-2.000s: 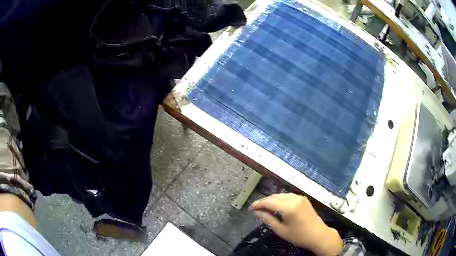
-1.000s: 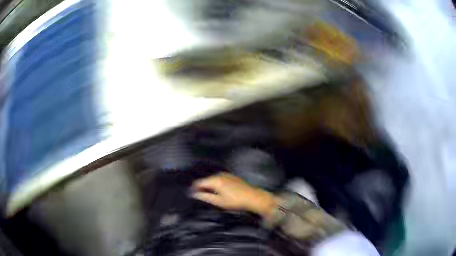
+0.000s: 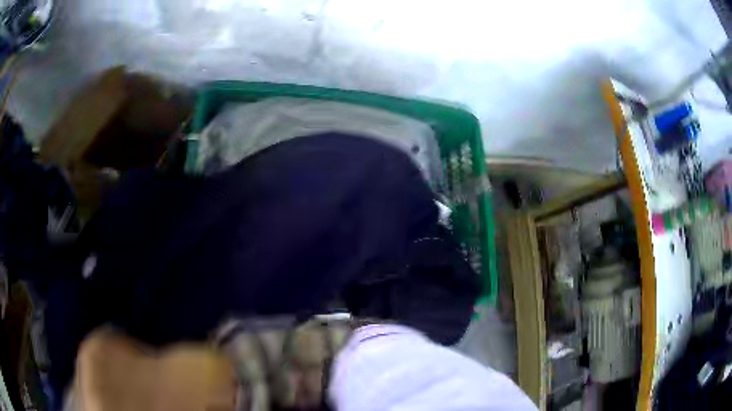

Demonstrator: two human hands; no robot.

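A large dark navy cloth mass lies heaped in and over the left side of a green crate. Pale plastic sheet lines the crate behind it. My right hand is low at the left, blurred and partly cut off by the bottom edge, in front of the cloth. Its plaid cuff and white sleeve come in from the bottom. Whether its fingers grip the cloth cannot be made out. My left hand is not in view.
A brown cardboard box stands left of the crate. A pale wall is behind. At the right are a wooden frame, a motor-like unit and a table with an orange edge bearing blue spools. More dark cloth hangs at far left.
The view has swung right, from the table with the blue checked sheet to the crate. My right hand now shows lower and further left, in front of the navy cloth.
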